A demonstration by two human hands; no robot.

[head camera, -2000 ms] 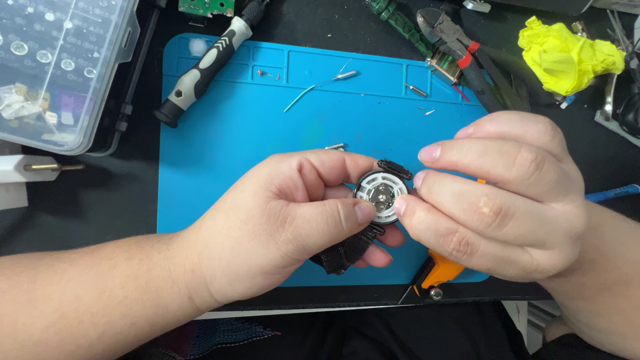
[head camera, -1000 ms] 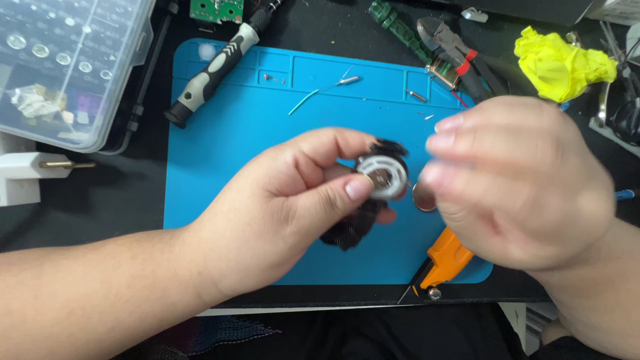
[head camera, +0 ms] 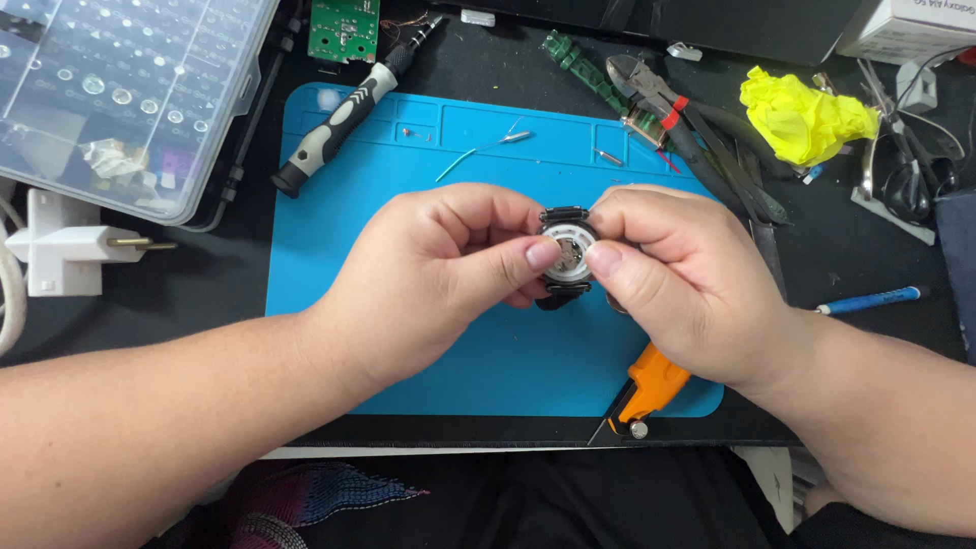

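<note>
A wristwatch with its back off (head camera: 569,253) is held over the blue silicone work mat (head camera: 427,358), its movement and a white inner ring facing up. My left hand (head camera: 450,259) grips its left side, thumb on the rim. My right hand (head camera: 679,274) pinches its right side between thumb and forefinger. Part of a round metal piece shows under my right hand, mostly hidden. The dark strap hangs below the case. An orange-handled cutter (head camera: 654,385) lies under my right hand at the mat's lower right.
A screwdriver (head camera: 335,130) lies across the mat's upper left corner, beside a clear plastic parts case (head camera: 145,183). Diagonal cutters (head camera: 679,114), a green circuit board strip (head camera: 583,72), crumpled yellow paper (head camera: 804,114) and a blue pen-like tool (head camera: 869,300) lie at the right.
My right hand, raised off the watch's right side one second ago, has come back onto it. The watch has turned, so its lugs now point up and down.
</note>
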